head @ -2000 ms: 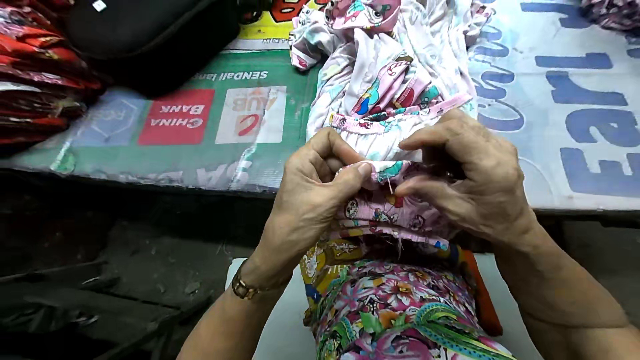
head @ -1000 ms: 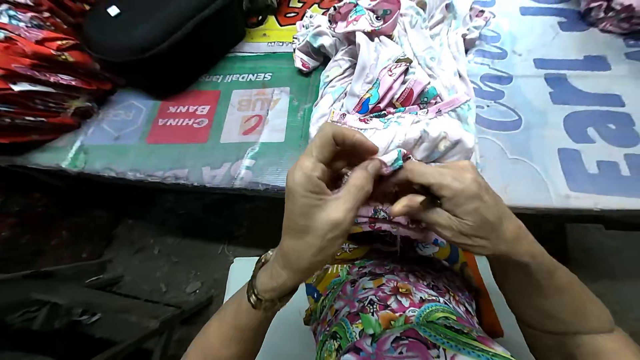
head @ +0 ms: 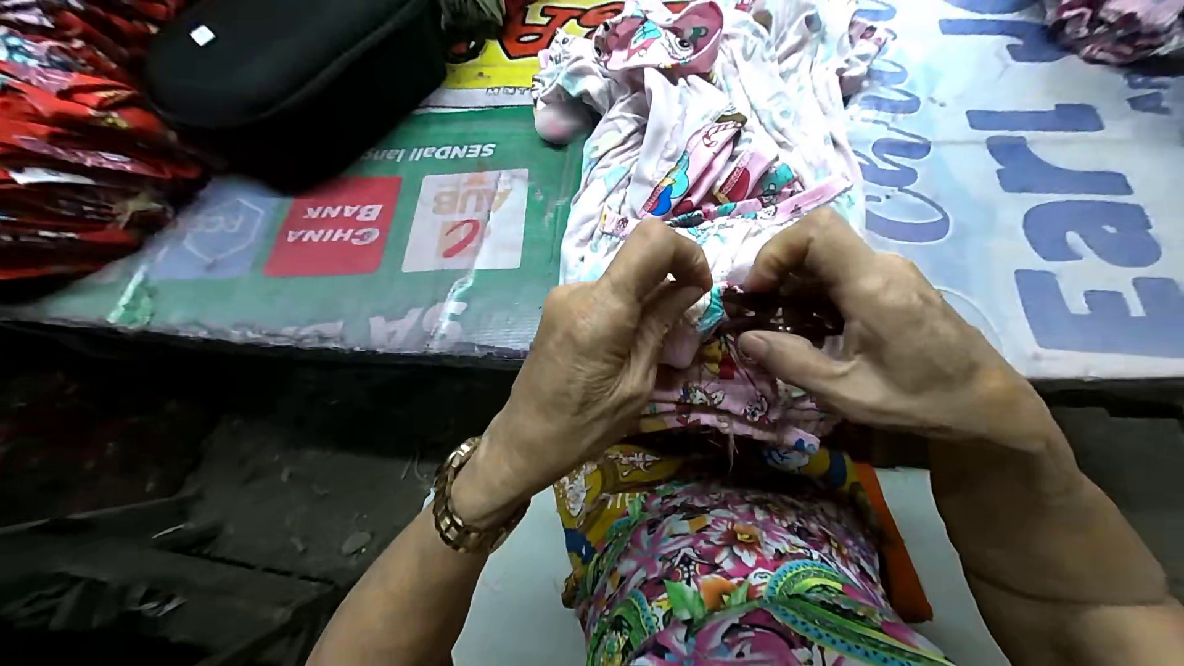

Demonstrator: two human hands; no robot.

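My left hand [head: 615, 338], with a metal-link bracelet [head: 460, 504] at the wrist, pinches the edge of a pink printed cloth [head: 712, 393] between thumb and fingers. Close on its right, my right hand [head: 860, 324] curls around a small dark tool [head: 786, 313], whose kind I cannot tell; its tip lies at the cloth's edge. White and pink printed garments [head: 731, 176] lie heaped on the table just beyond both hands. Below them, a floral printed cloth [head: 731, 564] covers my lap.
The table [head: 481, 314] has a printed tarpaulin cover. A black zippered case [head: 296, 74] stands at the back left, beside a pile of red fabric [head: 74, 139]. Another bundle of printed cloth [head: 1119, 28] sits at the far right corner. The table's front edge runs just beyond my wrists.
My right hand, close against the left a second ago, is now drawn slightly apart from it. The left hand still pinches the cloth's edge.
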